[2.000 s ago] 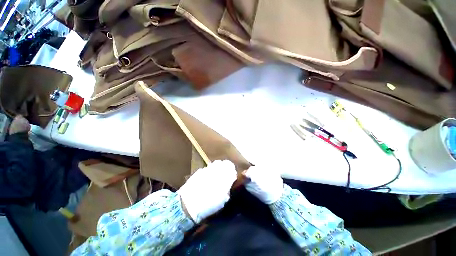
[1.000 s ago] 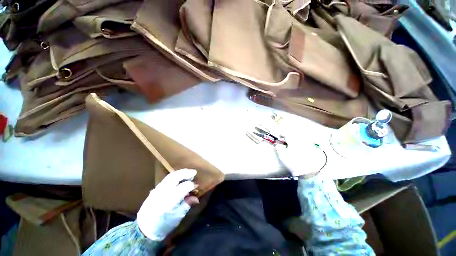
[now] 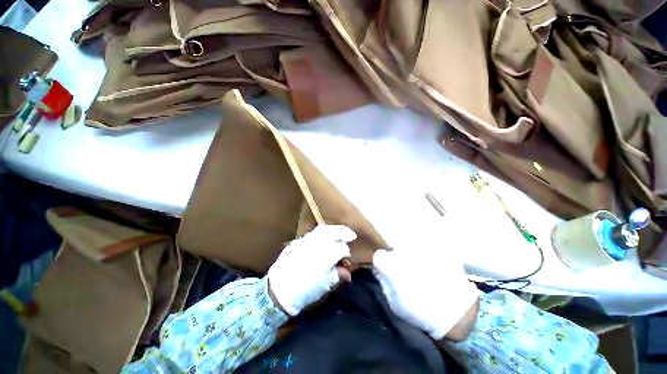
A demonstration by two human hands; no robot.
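A brown bag body (image 3: 234, 190) with a pale tan binding (image 3: 292, 164) along its top edge stands tilted at the table's front edge. My left hand (image 3: 311, 266), in a white glove, is shut on the bag below the lower end of the binding. My right hand (image 3: 424, 288), also gloved, is beside the bag's right corner, fingers curled. What it holds, if anything, is hidden. The red-and-black thread snips do not show. A dark cord (image 3: 512, 282) runs from near my right wrist to a thin green-ended tool (image 3: 525, 232).
A heap of brown bags (image 3: 453, 66) lies across the white table (image 3: 124, 164). A whitish tub (image 3: 578, 242) with a blue-and-silver dispenser (image 3: 622, 234) stands at right. A red pot (image 3: 55, 100) and small blocks are at far left. More bags (image 3: 95, 292) hang lower left.
My right hand left the bag, reached to the snips on the table and is back beside the bag. The snips no longer show on the table. My left hand kept its hold.
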